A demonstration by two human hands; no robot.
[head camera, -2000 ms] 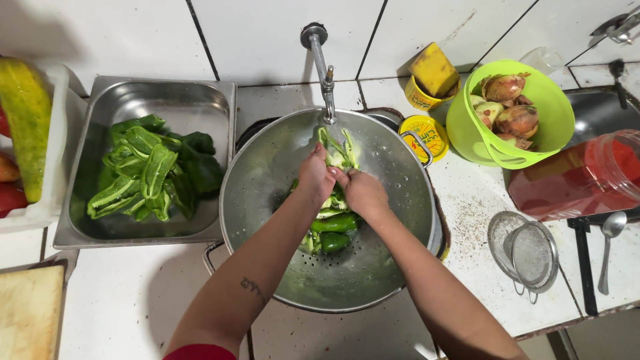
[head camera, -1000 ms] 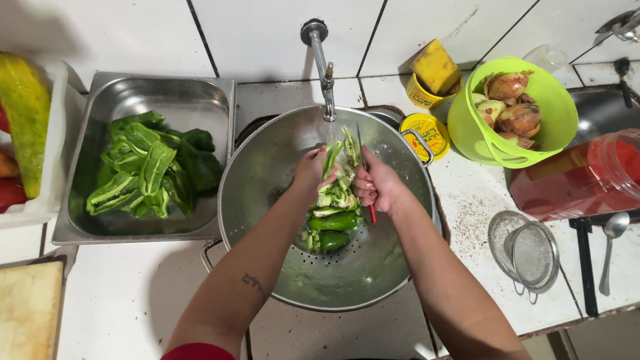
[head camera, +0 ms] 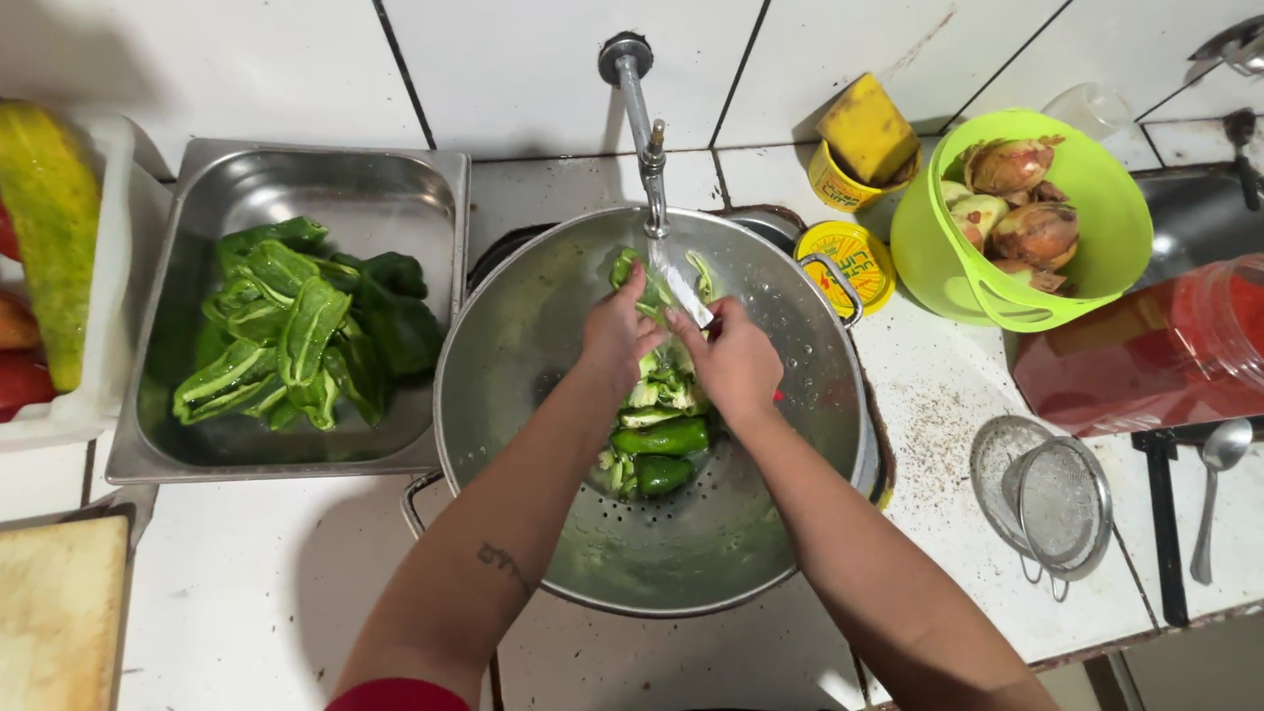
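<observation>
Over a large metal colander (head camera: 642,583) under a wall faucet (head camera: 654,173), my left hand (head camera: 620,331) holds a piece of green pepper (head camera: 632,272). My right hand (head camera: 733,360) grips a knife, its blade (head camera: 691,299) pointing up toward the faucet and a bit of red handle showing below the hand. A strip of pepper (head camera: 701,276) stands just beyond the blade. Whole green peppers (head camera: 662,436) and pale cut scraps (head camera: 657,390) lie in the colander below both hands.
Left of the colander, a steel pan (head camera: 452,296) holds cut green peppers (head camera: 316,331). A cutting board (head camera: 59,612) lies at lower left. To the right are a lime-green bucket (head camera: 1027,296) with onions, a red-filled plastic jar (head camera: 1116,355), strainers (head camera: 1062,504) and a spoon (head camera: 1224,449).
The knife blade, upright beside the pepper a second ago, now slants toward my left hand. My right hand has turned inward, and the hands are nearer each other.
</observation>
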